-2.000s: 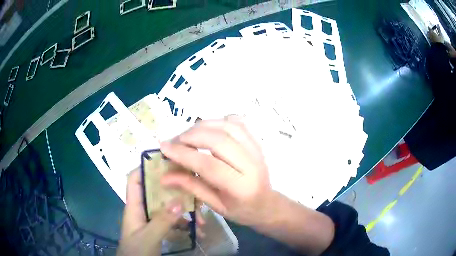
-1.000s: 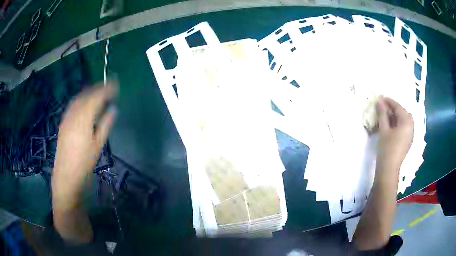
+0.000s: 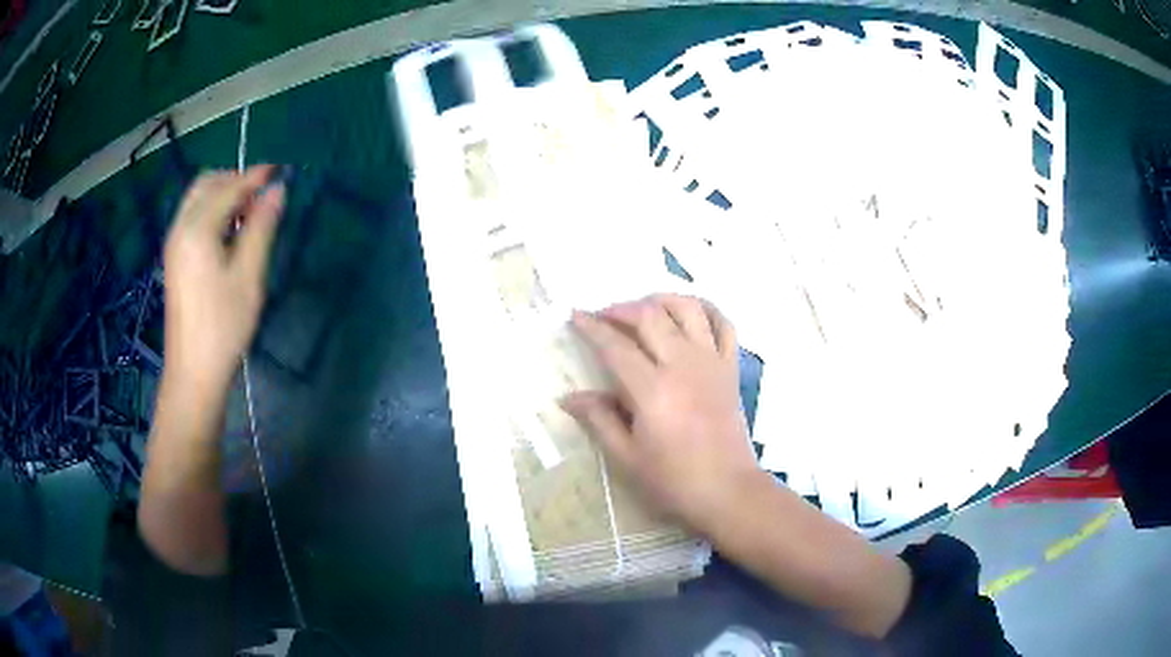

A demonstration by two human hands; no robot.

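Note:
My left hand (image 3: 212,263) is raised at the left, its thumb and fingers pinched on the edge of a dark plastic frame (image 3: 280,175), which is blurred against the dark green table. My right hand (image 3: 674,398) lies over the stack of adhesive sheets (image 3: 565,507), palm down, with thumb and index finger apart on the tan and white surface. Whether it grips an adhesive piece cannot be told. The stack is long and white-edged, with tan rectangles at its near end and cut-outs at its far end.
A fan-shaped white pile of waste sheets (image 3: 899,347), with thin scraps on top, lies right of the stack. A tangled heap of dark frames (image 3: 96,372) lies at left. Pale-outlined frames (image 3: 85,54) lie beyond the grey-white rail (image 3: 321,62). A red object (image 3: 1059,477) shows at lower right.
My right hand has moved left from the white pile to the stack; the tan piece it held no longer shows in it. My left hand has risen slightly and now pinches a frame.

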